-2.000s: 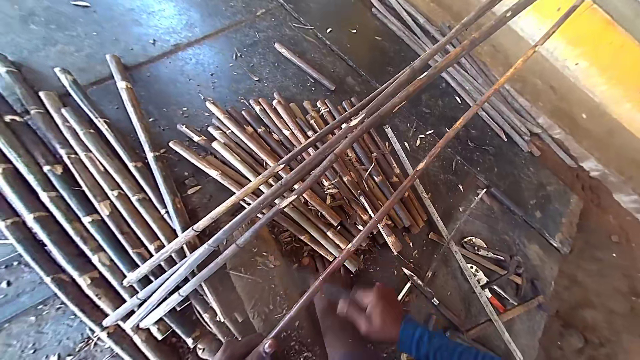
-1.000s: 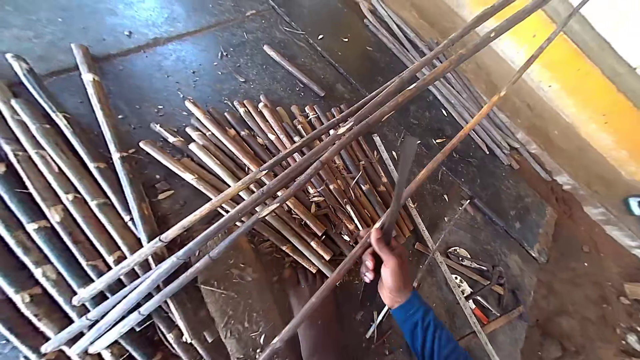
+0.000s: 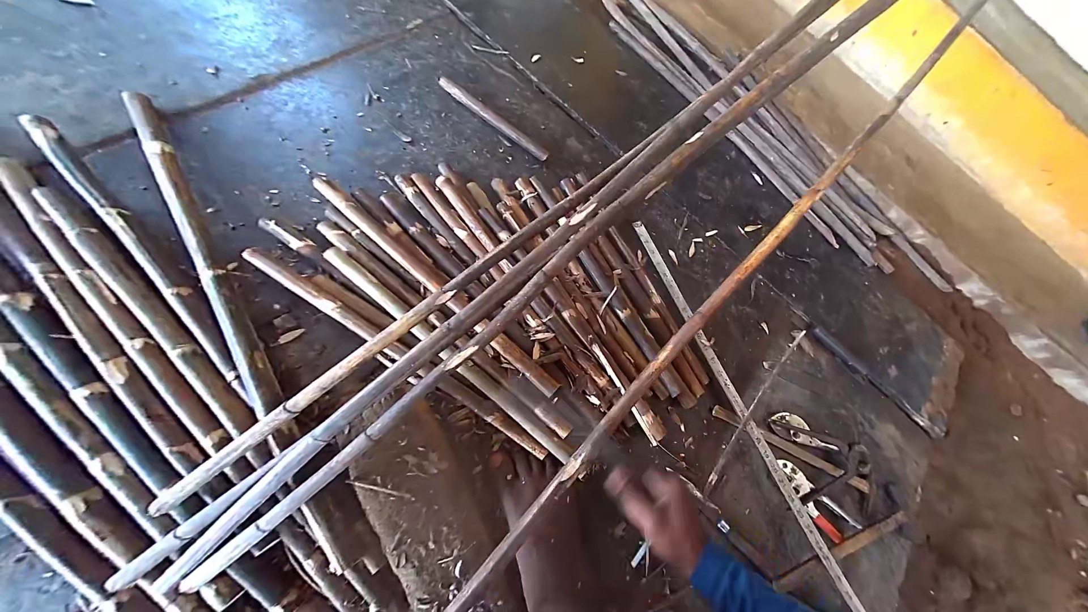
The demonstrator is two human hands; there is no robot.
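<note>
A long, thin wooden pole (image 3: 710,310) slants from the lower middle to the upper right. My right hand (image 3: 659,514), blurred by motion and in a blue sleeve, is just right of its lower part. It is closed on a large knife, whose blade shows only as a dark smear at the pole. My left hand is out of view. Several more long poles (image 3: 544,272) lie to the left on a slant, across a pile of short cut sticks (image 3: 442,246). A bare foot (image 3: 544,527) shows beneath the slanting pole.
Thick bamboo-like poles (image 3: 110,365) fill the left side. A bundle of long sticks (image 3: 765,144) lies by the yellow-banded wall (image 3: 986,93). At right are a flat measuring strip (image 3: 739,404), pliers-like tools (image 3: 820,493) and a dark rod (image 3: 875,382). Wood chips litter the floor.
My right hand, raised with the knife upright a second ago, has come down beside the pole's lower part. My left hand, at the bottom edge two seconds ago, has left view.
</note>
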